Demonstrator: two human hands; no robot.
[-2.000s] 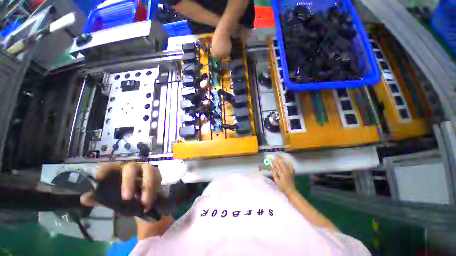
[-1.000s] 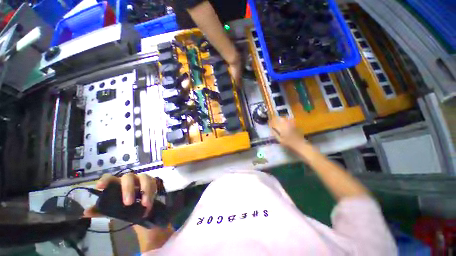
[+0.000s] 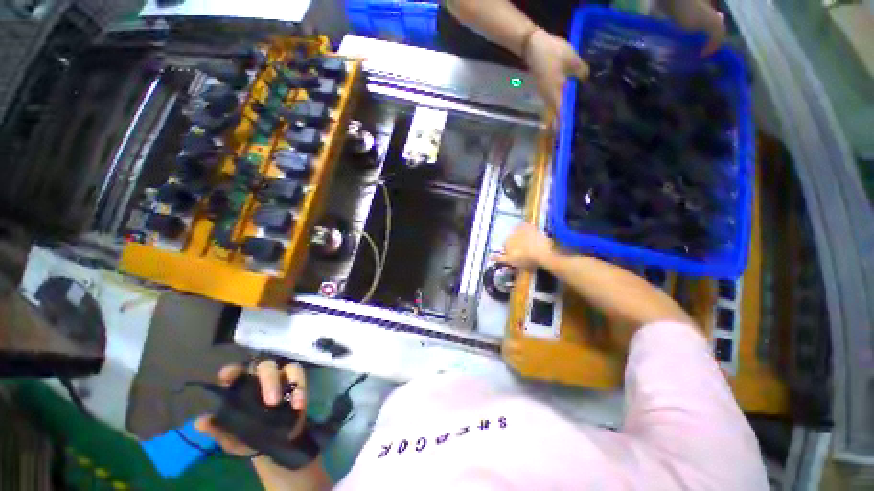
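Note:
My left hand is at the lower left, closed around black power adapters with thin cords; their exact number is unclear. My right hand is at the left edge of an orange tray on the right; its fingertips are blurred, so its grip is unclear. This tray has white-framed dark sockets. A blue basket heaped with black adapters is above it. Another orange tray, at the left, carries two rows of adapters with cords around its green centre strip.
Another person's hands are on the basket's far side. Metal rails, rollers and a pale looped cable lie between the trays. A front rail runs before me. A blue crate stands behind the line.
The loaded tray has moved left, over where the perforated plate showed. The other person's hands are now on the basket. My right hand has moved from the front rail to the tray edge.

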